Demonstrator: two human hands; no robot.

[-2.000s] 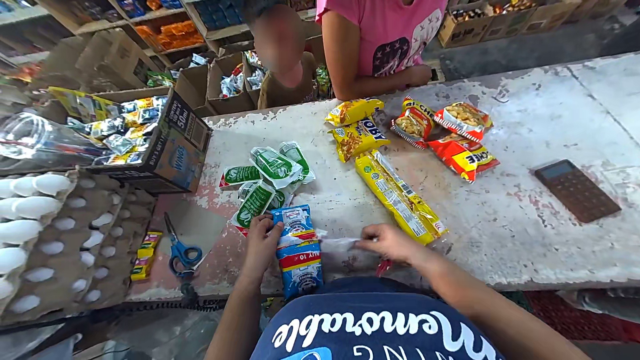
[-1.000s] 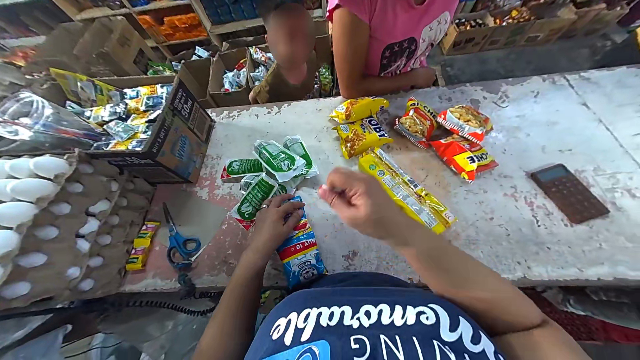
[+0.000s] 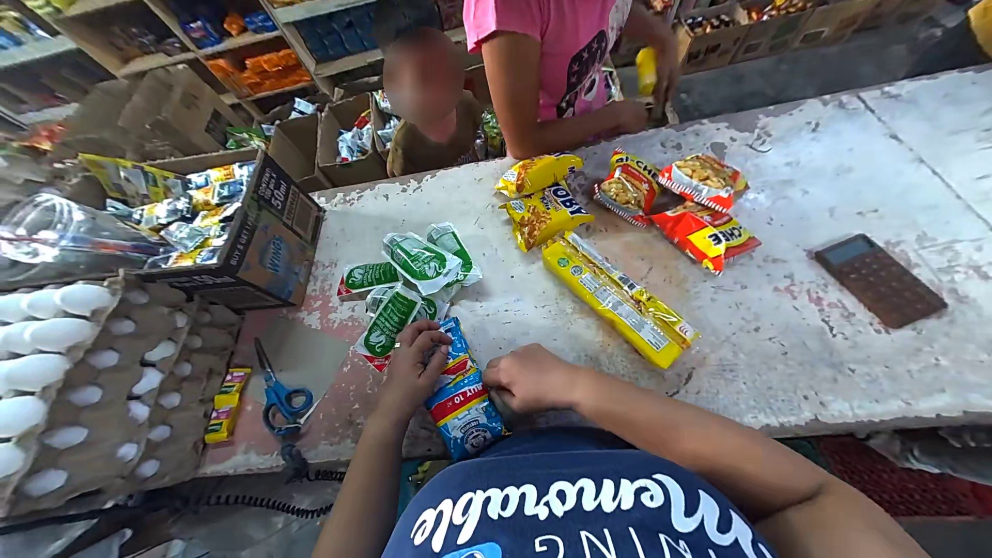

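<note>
A blue-and-red strip of sachets (image 3: 467,411) lies on the worn white counter (image 3: 775,341) against my shirt. My left hand (image 3: 418,360) rests on the strip's upper left part, its fingers bent over it. At the strip's right edge is my right hand (image 3: 535,377), with fingers curled; whether it pinches the strip is hidden. Green-and-white packets (image 3: 422,262) lie in a loose pile just beyond my left hand. A long yellow pack (image 3: 616,298) lies to the right, below yellow snack bags (image 3: 546,215) and red snack bags (image 3: 705,232).
Blue-handled scissors (image 3: 284,399) and small yellow sachets (image 3: 228,404) lie at left, beside stacked egg trays (image 3: 101,372). Behind them stands an open cardboard box (image 3: 275,248) of sachets. A calculator (image 3: 880,279) lies at right. Two people (image 3: 558,70) are across the counter.
My right hand, raised above the counter one second ago, is down at the strip's right edge. The person in pink has an arm moved back, with a yellow item at that hand.
</note>
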